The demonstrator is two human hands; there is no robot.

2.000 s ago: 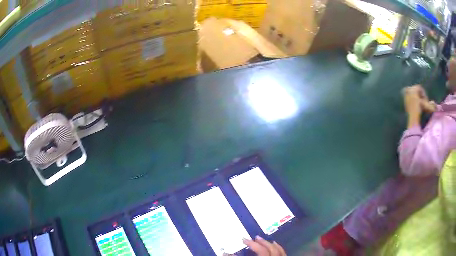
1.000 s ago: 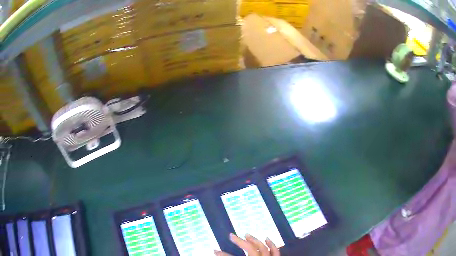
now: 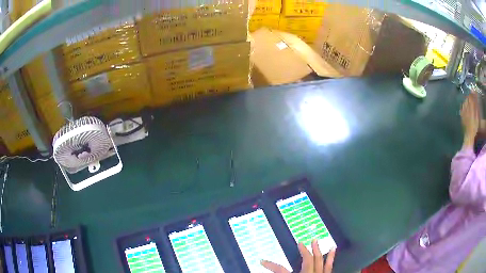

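A dark tray [image 3: 216, 213] holds a row of smartphones side by side. The rightmost phone [image 3: 302, 217] shows green stripes, and the phone beside it [image 3: 256, 237] shows a paler striped screen. Two more striped phones [image 3: 194, 249] [image 3: 143, 259] lie to the left. My right hand [image 3: 317, 258] has its fingers spread over the lower end of the rightmost phone, holding nothing. Fingers of my left hand [image 3: 273, 266] show at the bottom edge over the lower end of the phone beside it; the rest is cut off.
A second tray with phones [image 3: 63, 256] lies at the lower left. A white desk fan [image 3: 85, 149] and a power strip [image 3: 128, 130] stand behind it. Yellow cartons [image 3: 197, 69] are behind the bench. A small green fan [image 3: 418, 74] and a person in a pink smock [image 3: 463, 181] are at the right.
The view has shifted. The two right phones, white two seconds ago, now show stripes. A hand has come over the rightmost phone's lower end.
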